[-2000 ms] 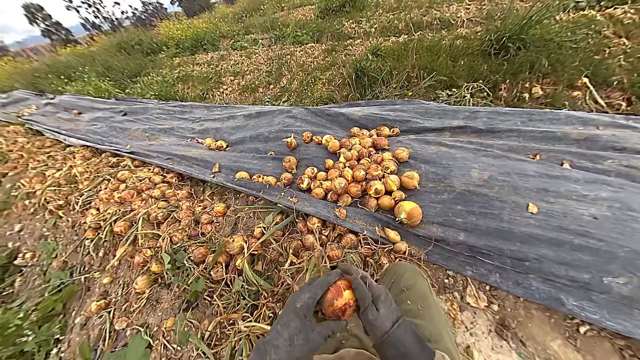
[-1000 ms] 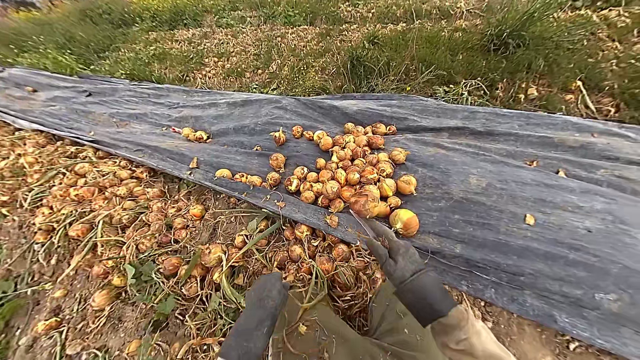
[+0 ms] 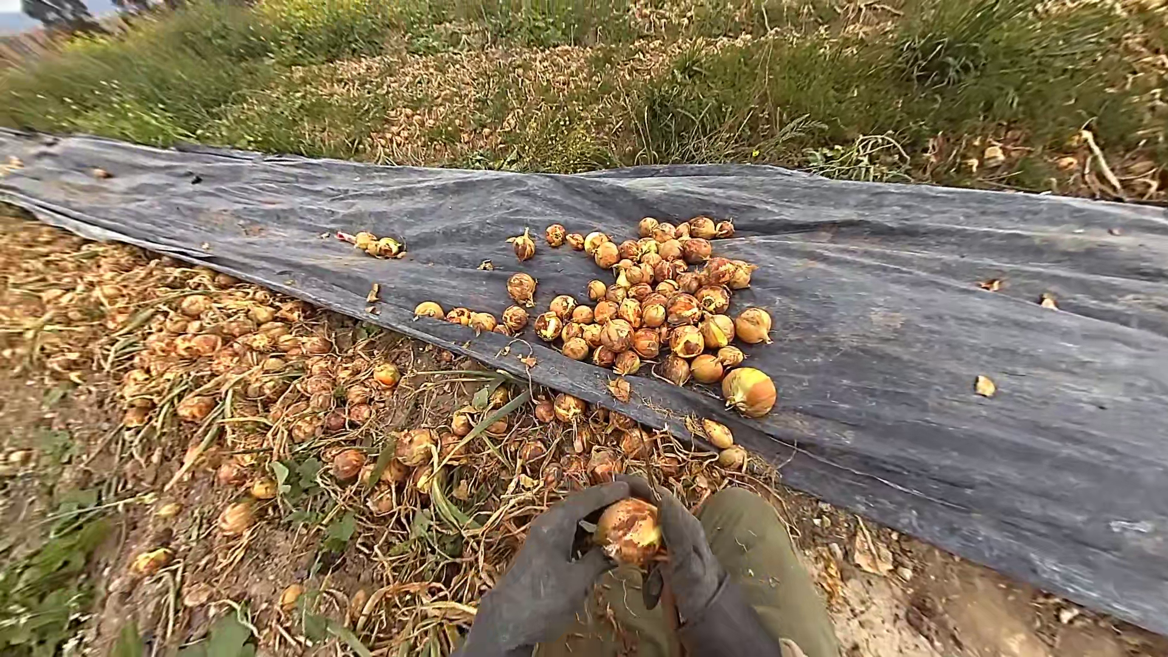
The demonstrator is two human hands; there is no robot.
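An onion with brown, partly peeled skin [image 3: 630, 531] is held between my two hands at the bottom centre, just above my knees. My left hand [image 3: 552, 566], in a dark grey glove, grips it from the left. From the right, my right hand [image 3: 689, 557], gloved alike, closes on the same onion. Beyond my hands a heap of onions [image 3: 652, 310] lies on a dark fabric sheet [image 3: 894, 365], with one larger yellow onion [image 3: 749, 392] at its near edge. Onions with dry tops [image 3: 274, 365] cover the soil left of my hands.
The sheet's near edge runs diagonally in front of my knees [image 3: 757, 557]. A few small onions [image 3: 374, 245] lie apart on the sheet, left of the heap. Green weeds [image 3: 55, 584] grow at the lower left. Tall grass [image 3: 958, 73] stands beyond the sheet.
One second ago my right hand was at the near edge of the heap, with my left hand apart from it. Now both hands are together around an onion over my knees.
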